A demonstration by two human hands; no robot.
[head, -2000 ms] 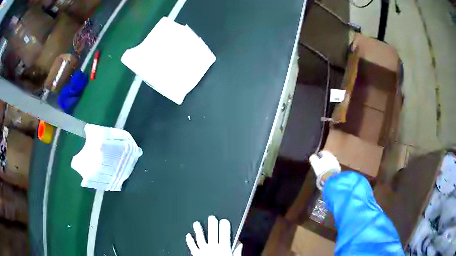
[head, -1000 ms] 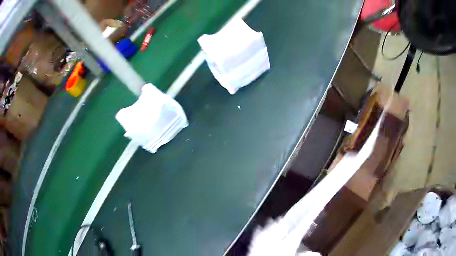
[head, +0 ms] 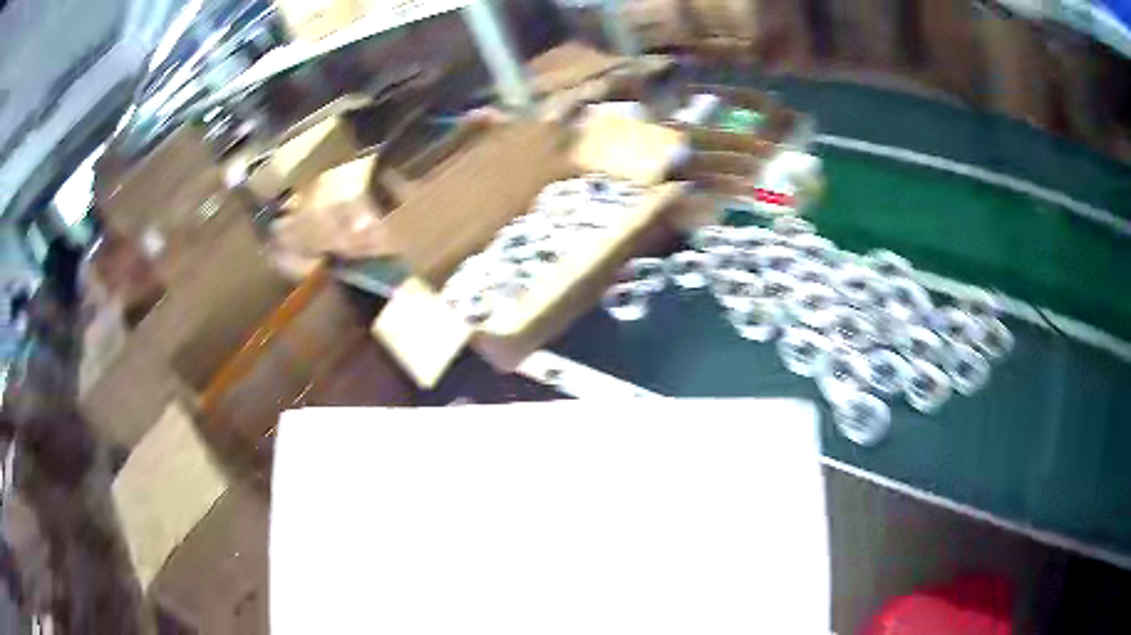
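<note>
A large blank bright-white sheet or board (head: 548,527) fills the bottom centre, close in front of me, and hides what lies behind it. Neither of my hands shows; whether one holds the sheet cannot be seen. Beyond it, an open light-brown carton (head: 478,199) holds many clear round tubs (head: 527,254). More tubs (head: 856,329) stand loose in a spread group on the dark part of the conveyor bench, right of the carton. The view is blurred.
The green-and-dark conveyor (head: 967,205) runs off to the right. Open brown cartons (head: 267,335) stand at the left. A red object (head: 949,608) is at the bottom right, below the bench edge. Small boxes (head: 744,137) stand at the back.
The view has swung to another stretch of the conveyor. The white stacks, tools and both hands have left the picture; the tubs, open cartons and large white sheet have come in.
</note>
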